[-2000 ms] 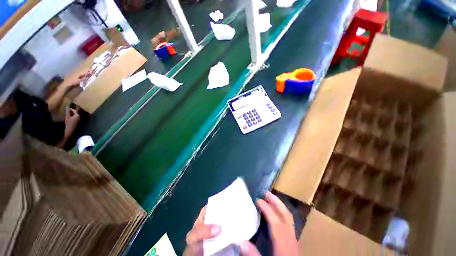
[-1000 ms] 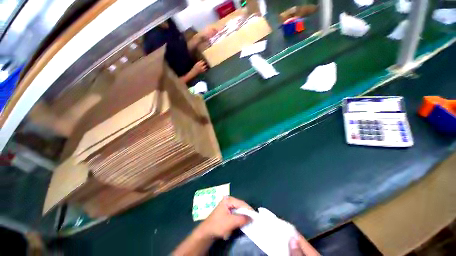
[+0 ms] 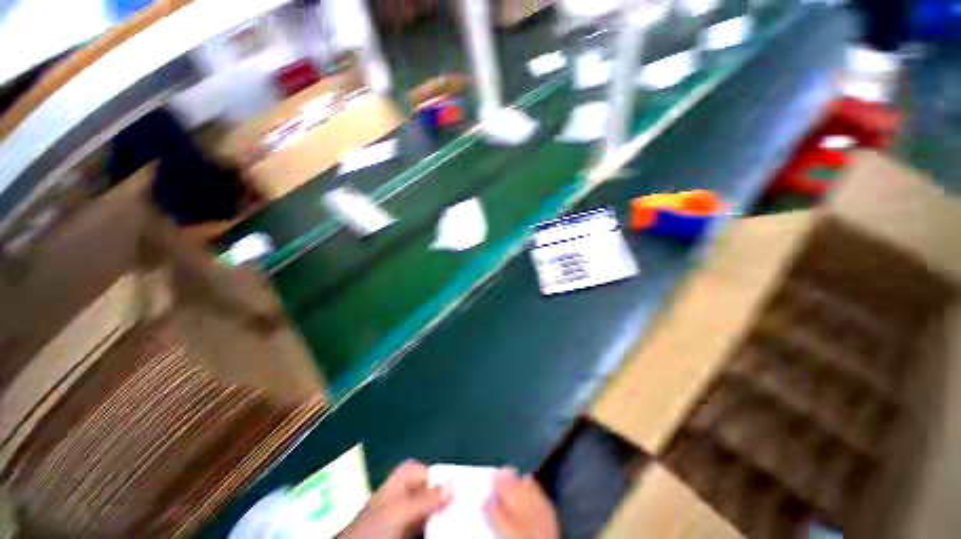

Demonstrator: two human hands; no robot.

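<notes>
A white wrapped product point(image 3: 462, 501) is held between both hands at the bottom middle, over the dark bench strip. My left hand point(image 3: 398, 503) grips its left side. My right hand point(image 3: 523, 510) grips its right side. The lower parts of both hands are cut off by the frame's edge. A sticker sheet with green marks point(image 3: 335, 493) lies on the bench left of my left hand, with a blurred white, thin item point(image 3: 266, 516) beside it. The picture is blurred by motion.
An open carton point(image 3: 701, 335) with a cell divider point(image 3: 811, 384) stands at right. A calculator point(image 3: 582, 253) and orange-blue tape dispenser point(image 3: 677, 215) lie on the bench. White products point(image 3: 462, 225) lie on the green belt point(image 3: 422, 276). Stacked cardboard point(image 3: 158, 432) is at left, a person point(image 3: 179, 174) beyond, a red stool point(image 3: 843, 142) upper right.
The view has swung back right, so the open carton shows again. The white product is now held lower and closer between both hands. A blurred white item shows beside the sticker sheet.
</notes>
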